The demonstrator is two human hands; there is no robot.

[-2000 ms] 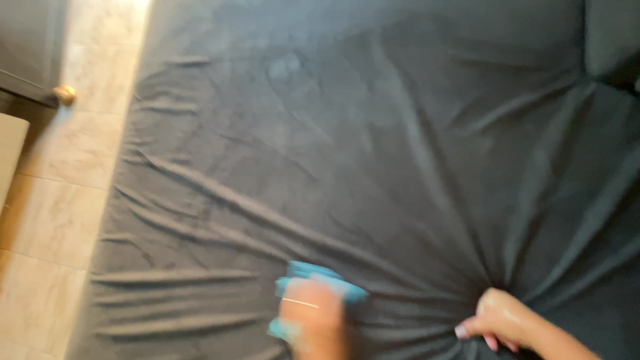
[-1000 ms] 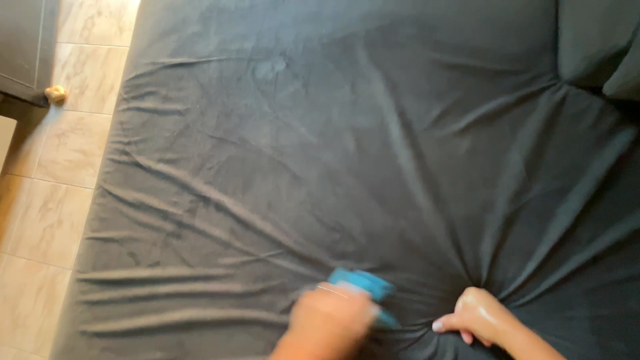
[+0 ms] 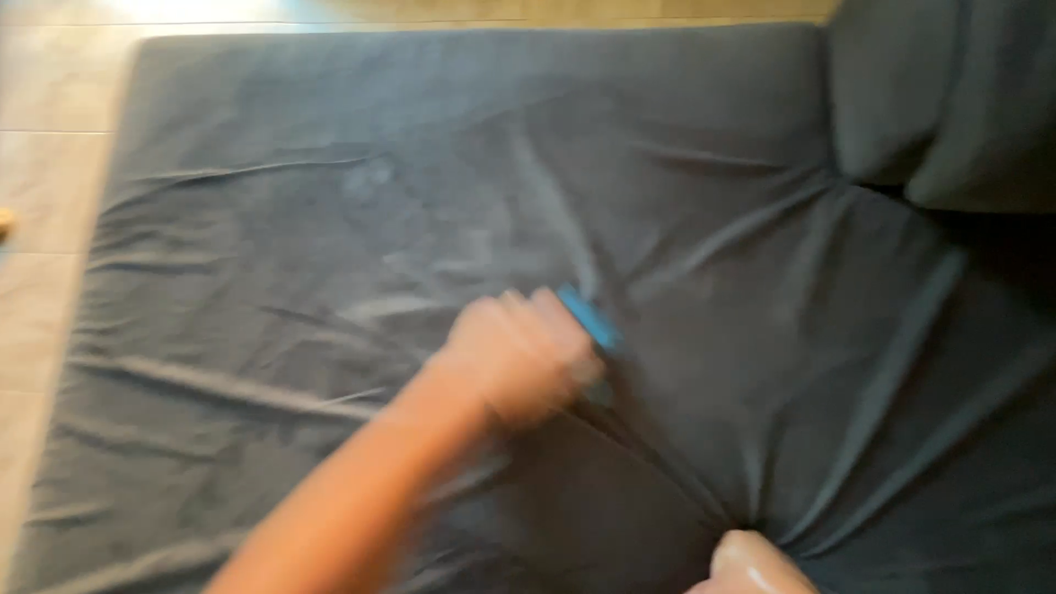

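A dark grey fabric cover lies over a wide, flat seat, creased in many places. My left hand, blurred by motion, reaches in from the lower left and is closed on a blue cloth, whose edge shows beyond the fingers against the fabric. At the bottom edge, right of centre, my right hand is partly cut off by the frame. Folds of the cover converge at this hand, which grips the bunched fabric. A faint pale patch marks the cover farther up and left.
Dark grey cushions stand at the upper right, with a dark gap beneath them. Light tiled floor runs along the left side and beyond the far edge of the seat. A small gold-coloured knob shows at the left edge.
My left hand has moved up across the cover with the blue cloth, away from the lower area near my right hand. My right hand stays at the gathered folds. The view has shifted.
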